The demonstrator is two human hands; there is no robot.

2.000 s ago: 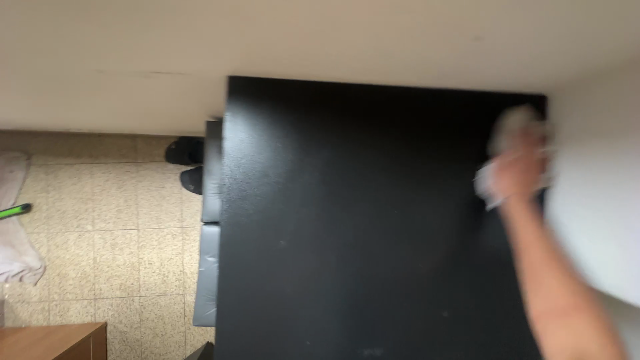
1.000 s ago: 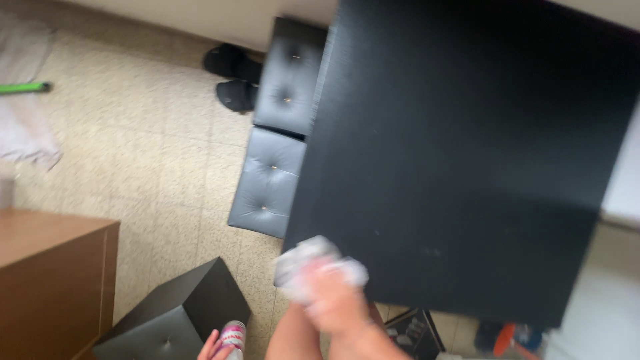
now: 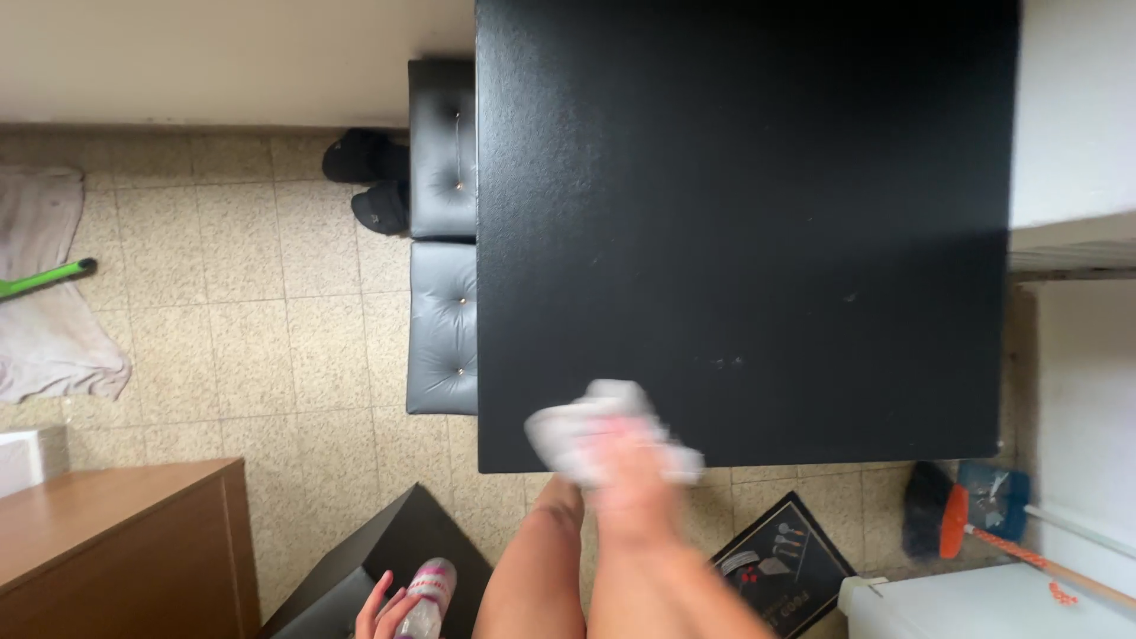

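My right hand (image 3: pixel 626 479), blurred, presses a white cloth (image 3: pixel 577 435) onto the near edge of a black table (image 3: pixel 745 231), left of the edge's middle. Part of the cloth reaches past the edge. A few pale marks show on the table's surface to the right of the cloth. Low in the view, my left hand (image 3: pixel 386 608) has its fingers around a clear plastic bottle (image 3: pixel 430 586) with a pink and white label, above a dark box-shaped stool. The lower part of that hand is cut off by the frame.
Black tufted stools (image 3: pixel 442 328) stand against the table's left side, with black slippers (image 3: pixel 377 182) beyond. A dark stool (image 3: pixel 390 550) and brown wooden furniture (image 3: pixel 133 524) are at lower left. A floor mat (image 3: pixel 785 568), a broom (image 3: pixel 954 524) and a white appliance (image 3: pixel 985 608) lie to the lower right.
Two seconds ago my right hand and the cloth were at the table's far right; one second ago they were at its near left corner. Now they are slightly right of that corner. The view has shifted.
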